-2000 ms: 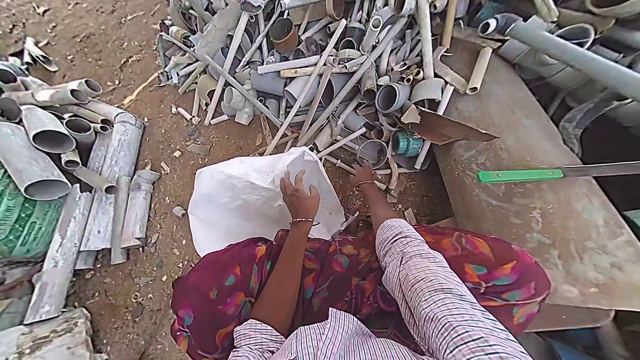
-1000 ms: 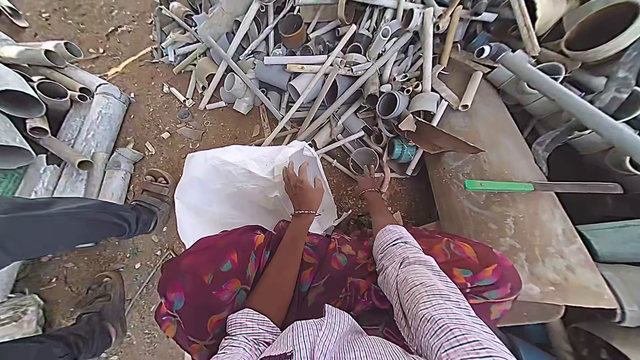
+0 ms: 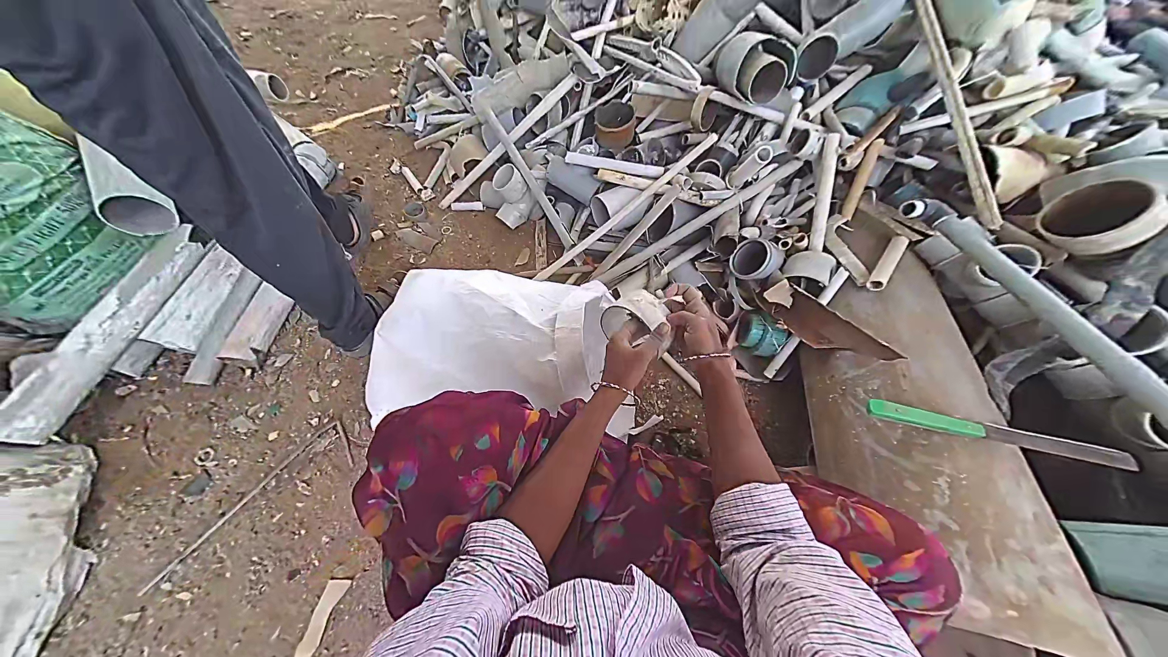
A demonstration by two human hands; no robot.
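Note:
Both my hands are together in front of my lap at a short, pale plastic pipe piece (image 3: 636,310). My left hand (image 3: 630,354) grips its lower side. My right hand (image 3: 698,321) has its fingers bent at the piece's right end; what they pinch there is too small to tell. Under and left of the piece lies a white sheet or sack (image 3: 484,338), partly against my patterned skirt. A teal pipe fitting (image 3: 762,334) lies just right of my right hand, beside a grey pipe ring (image 3: 756,259).
A heap of scrap pipes (image 3: 630,182) spreads ahead. On a brown board (image 3: 894,392) at right rests a green-handled blade (image 3: 967,427). Another person's leg (image 3: 237,173) stands at left, near flattened grey pipes (image 3: 196,306) and a green sack (image 3: 68,228).
My hands have come together, and a pale pipe piece is now held between them. The other person's legs, absent from the oldest frame, have moved forward along the left side.

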